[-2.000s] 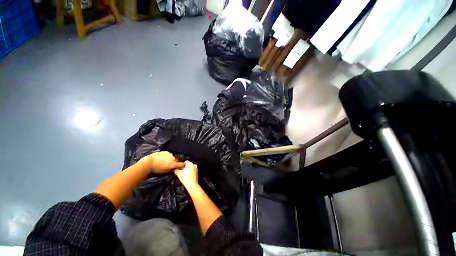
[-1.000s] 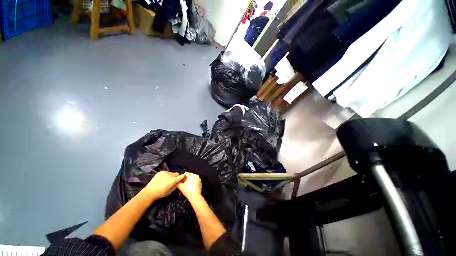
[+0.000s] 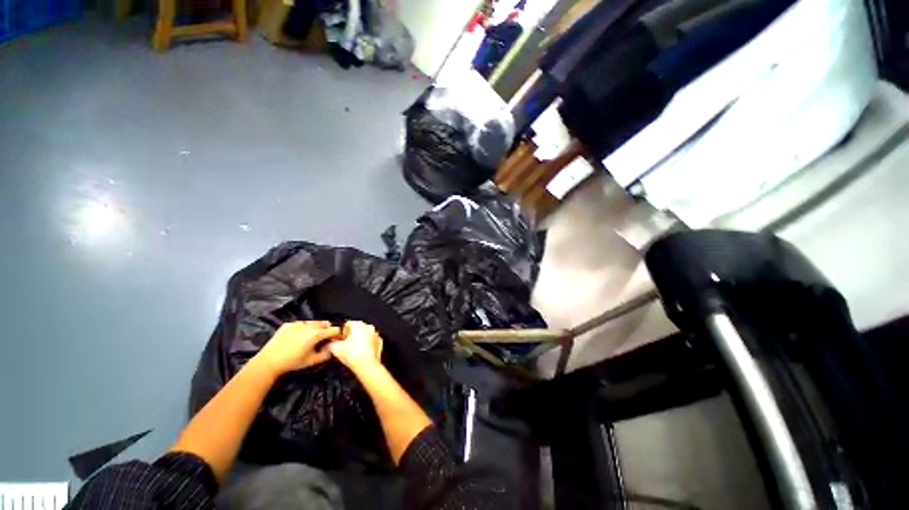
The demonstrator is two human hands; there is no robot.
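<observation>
A large, shiny, crinkled black plastic bag (image 3: 264, 289) lies on the floor directly in front of me. A matt dark fabric piece (image 3: 374, 307) shows at its top, behind my hands. My left hand (image 3: 297, 346) and my right hand (image 3: 358, 346) meet over the bag, fingers bent and touching. They pinch a dark part of the bag between them; the exact part is hidden by the fingers.
More black bags (image 3: 468, 249) stand behind, one with clear plastic (image 3: 478, 115) on top. A black machine with a metal leg (image 3: 762, 398) is at the right. Garments (image 3: 738, 129) hang at the upper right. A wooden stool (image 3: 204, 28) and a dark scrap (image 3: 108, 454) are at the left.
The view has shifted, so the bags and machine sit further left in the picture. Both hands stay together over the bag. The dark floor scrap and white paper have come into view at lower left.
</observation>
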